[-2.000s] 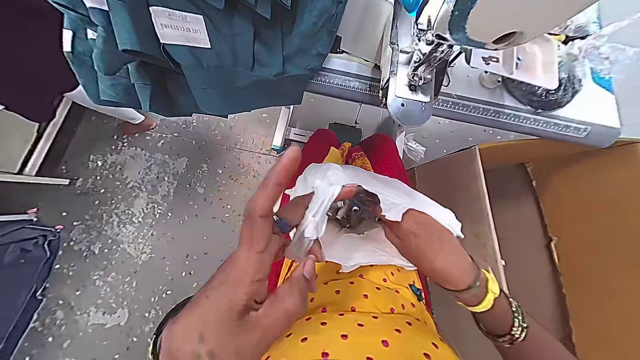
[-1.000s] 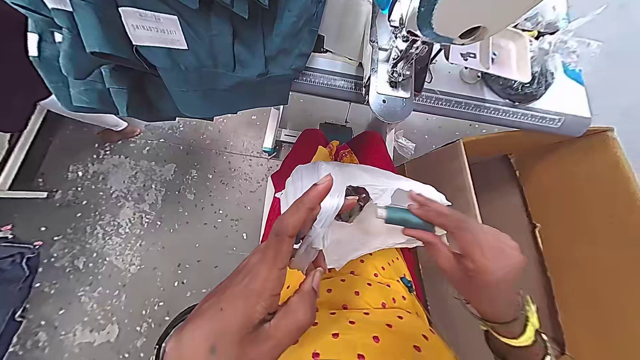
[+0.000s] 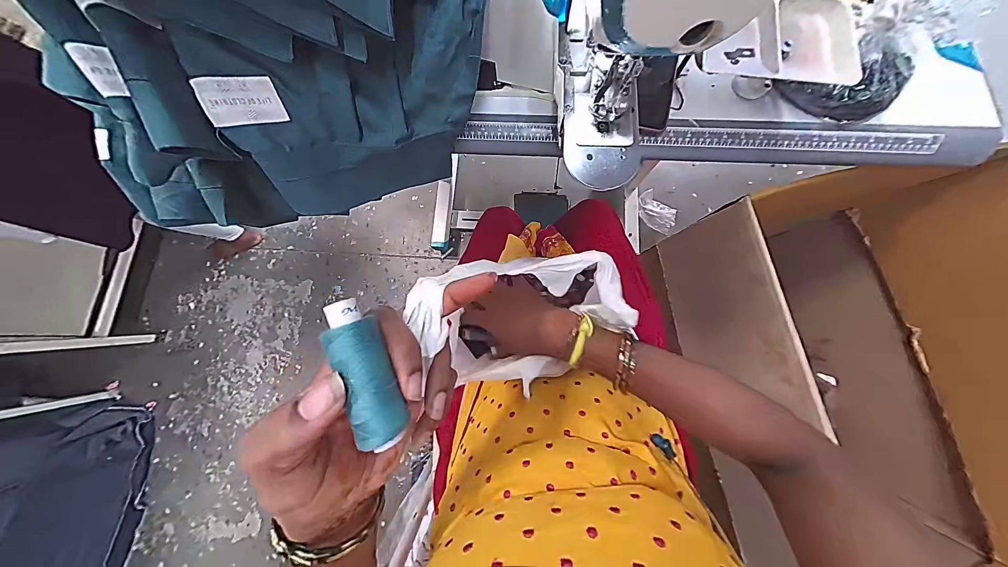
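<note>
My left hand [image 3: 339, 441] grips a spool of teal thread [image 3: 366, 382] between thumb and fingers, tilted, with its white end up. The rim of a white plastic bag [image 3: 551, 367] lies against the fingers of that same hand. The bag rests open on my lap. My right hand [image 3: 516, 319] reaches into the bag's mouth, its fingertips hidden there, so whether it grips anything cannot be told. Dark items [image 3: 579, 287] show inside, too shaded to name.
A sewing machine [image 3: 602, 118] stands ahead on a table with a ruler-marked edge [image 3: 787, 140]. Teal garments [image 3: 339, 157] hang at upper left. A plastic tray [image 3: 819, 39] sits on the table. An open cardboard box [image 3: 732, 315] is at my right. A person's foot [image 3: 236, 242] shows at left.
The teal spool, held by my right hand one second ago, is now in my left hand. My right hand has gone into the white bag.
</note>
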